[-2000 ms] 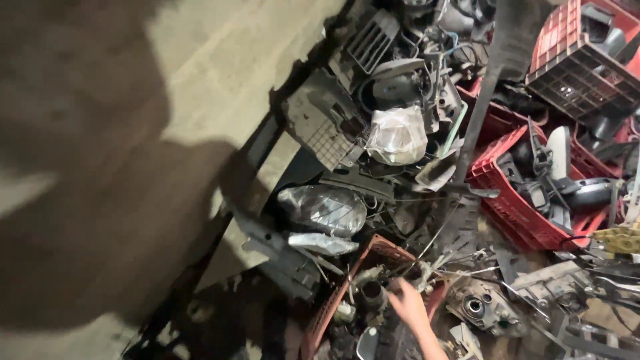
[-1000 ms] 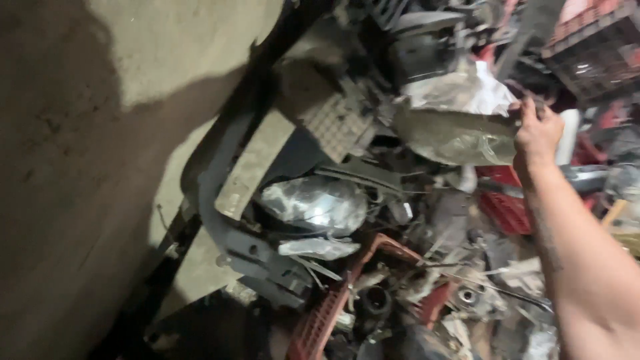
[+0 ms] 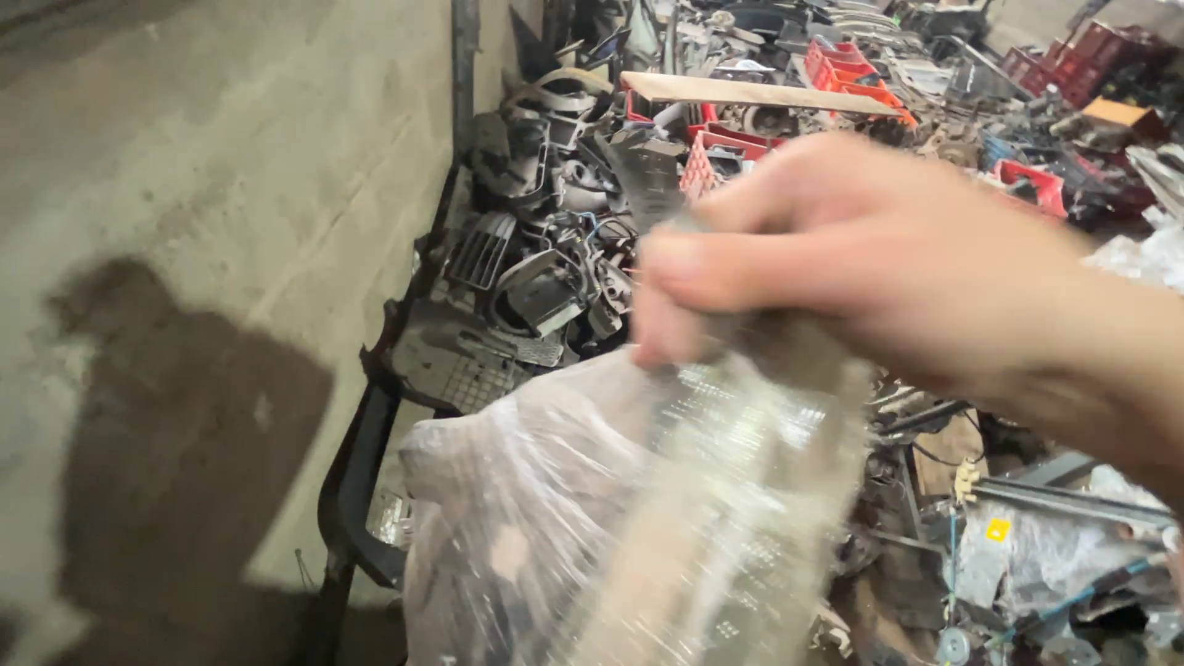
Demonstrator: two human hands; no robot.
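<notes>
My right hand (image 3: 805, 250) reaches in from the right edge and pinches a plastic-wrapped part (image 3: 555, 518) between thumb and fingers. The part hangs large and close at the bottom centre, its clear film stretched and shiny, its near side blurred; what lies inside is hard to tell. My left hand is not in the frame. Just past the wrapped part lie a dark slatted plastic grille (image 3: 483, 250) and a grey plastic panel with a mesh section (image 3: 472, 370).
A stained wall (image 3: 231, 166) runs along the left, with a long black trim piece (image 3: 356, 472) at its foot. Piled car parts fill the floor beyond, among red crates (image 3: 712, 162) and a wooden board (image 3: 758, 92). Metal rails (image 3: 1064, 499) lie at the lower right.
My right hand has lifted a plastic-wrapped part off the pile and brought it close to the camera. The view has tilted up strongly.
</notes>
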